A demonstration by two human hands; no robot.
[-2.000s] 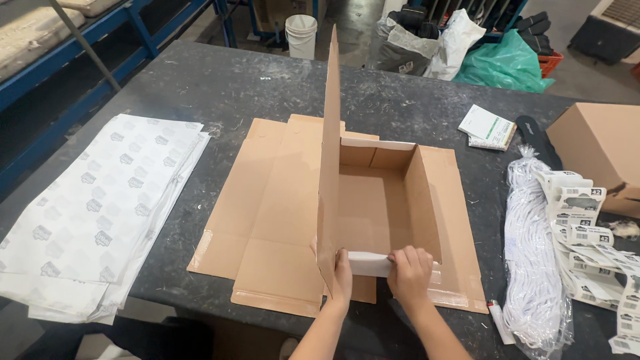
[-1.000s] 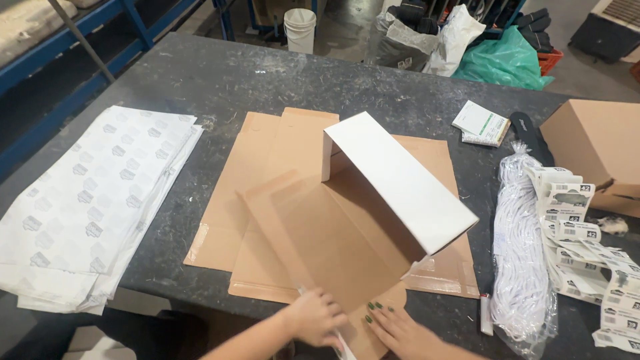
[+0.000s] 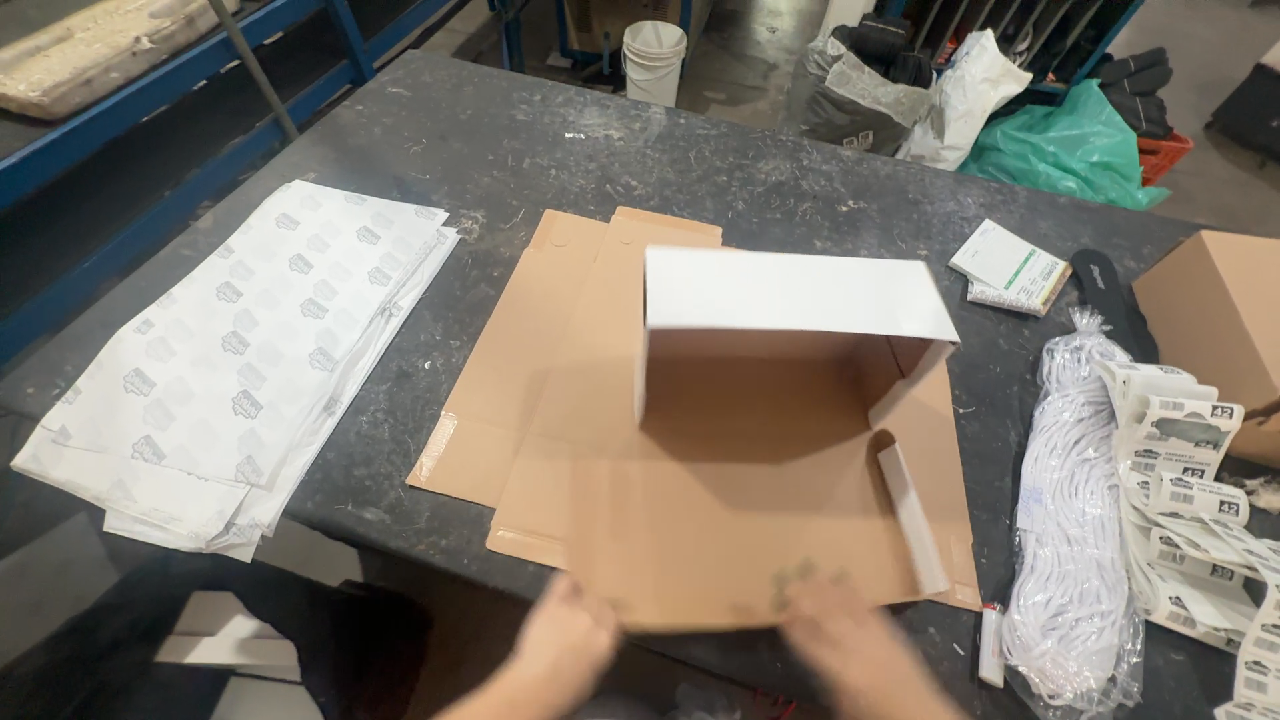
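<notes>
A cardboard box (image 3: pixel 795 295), white outside and brown inside, stands partly folded, its lid panel spread toward me. My left hand (image 3: pixel 570 630) grips the near left edge of that panel. Blurred by motion, my right hand (image 3: pixel 835 615) is at the panel's near edge, and its finger positions are unclear. A narrow white side flap (image 3: pixel 912 520) rises at the panel's right. Flat brown cardboard blanks (image 3: pixel 520 350) lie beneath the box and to its left.
Printed tissue paper (image 3: pixel 260 330) lies left. At right are bagged white laces (image 3: pixel 1075 500), label strips (image 3: pixel 1190 490), a lighter (image 3: pixel 990 645), small cards (image 3: pixel 1010 265), a black insole (image 3: pixel 1105 290) and a brown carton (image 3: pixel 1215 310). A white bucket (image 3: pixel 654 65) stands beyond the dark table.
The box, upright with its lid panel raised two seconds ago, has been turned so that its white side faces up. Since one second ago it has swung squarer to me, and my hands have moved apart.
</notes>
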